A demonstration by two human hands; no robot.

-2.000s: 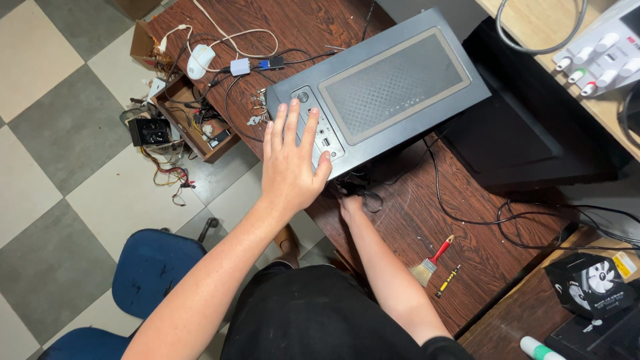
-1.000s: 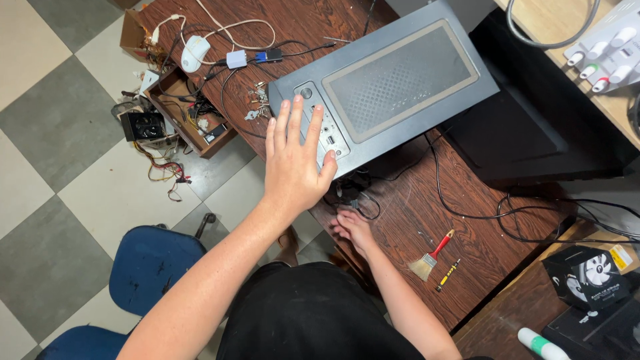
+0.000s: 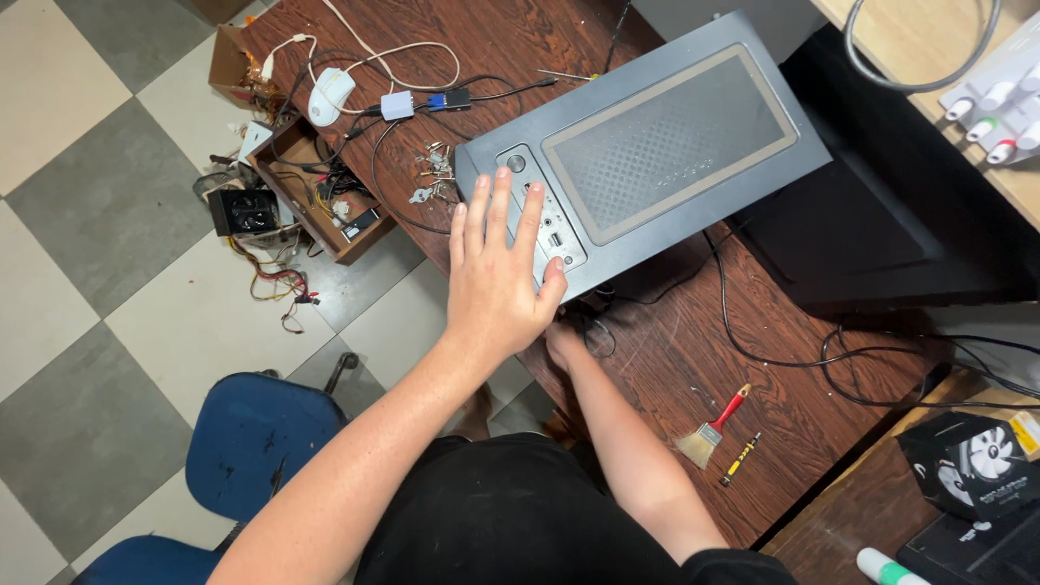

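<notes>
A dark grey computer case (image 3: 691,215) stands at an angle on the wooden table, its mesh top panel facing up. My left hand (image 3: 500,272) lies with fingers spread on the case's end by the power button and ports, holding nothing. Beside the near edge of the case, my right hand (image 3: 562,341) reaches in low among black cables (image 3: 600,329); its fingers are mostly hidden under the case and my left hand. Right of my right forearm lie a red-handled paintbrush (image 3: 715,428) and a yellow-and-black screwdriver (image 3: 741,460).
Left of the case are loose screws and brackets (image 3: 436,172), a white mouse (image 3: 330,96) and cable adapters (image 3: 398,106). An open drawer (image 3: 321,213) holds cables. A blue chair (image 3: 256,439) stands below. Black cables and a boxed fan (image 3: 971,463) lie to the right.
My right hand showed in full below the case one second ago; now its fingers have gone in under the case's edge. My left hand has stayed on the case.
</notes>
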